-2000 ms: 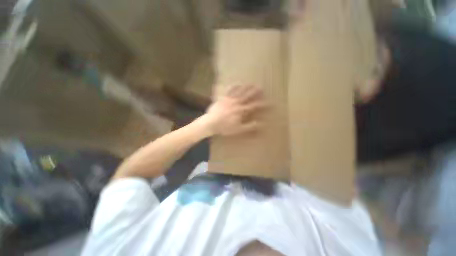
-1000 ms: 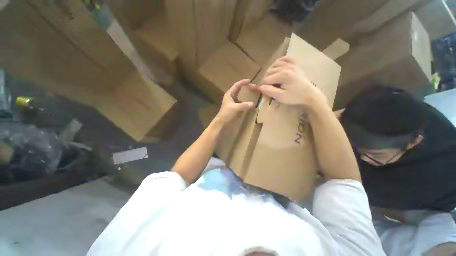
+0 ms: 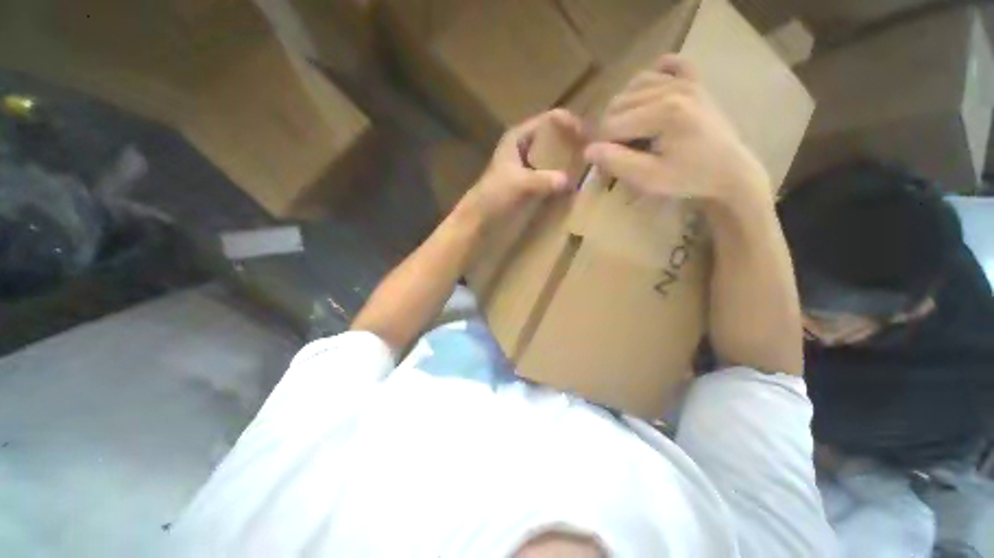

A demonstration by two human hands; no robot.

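Observation:
A brown outer carton point(image 3: 610, 327) with dark print rests against my body, tilted, with its printed end flap facing up. My left hand point(image 3: 523, 169) is at the carton's left edge, thumb and fingers curled around the flap edge. My right hand point(image 3: 681, 136) lies over the printed flap, its fingertips at the same edge, close to my left fingers. A small white piece point(image 3: 590, 174) shows at the edge between my hands. The fingertips are slightly blurred, and the tab and slot under them cannot be made out.
Brown cartons stand beyond the work point(image 3: 501, 65), at the upper left point(image 3: 273, 120) and at the upper right point(image 3: 905, 98). A person in black point(image 3: 883, 262) is close at my right. Clear plastic film point(image 3: 55, 218) lies at the left. A white strip point(image 3: 262, 242) is on the floor.
The carton and both hands appear slightly higher and further right in view. Both hands stay at the flap edge. Two seconds ago one hand lay flat on the carton.

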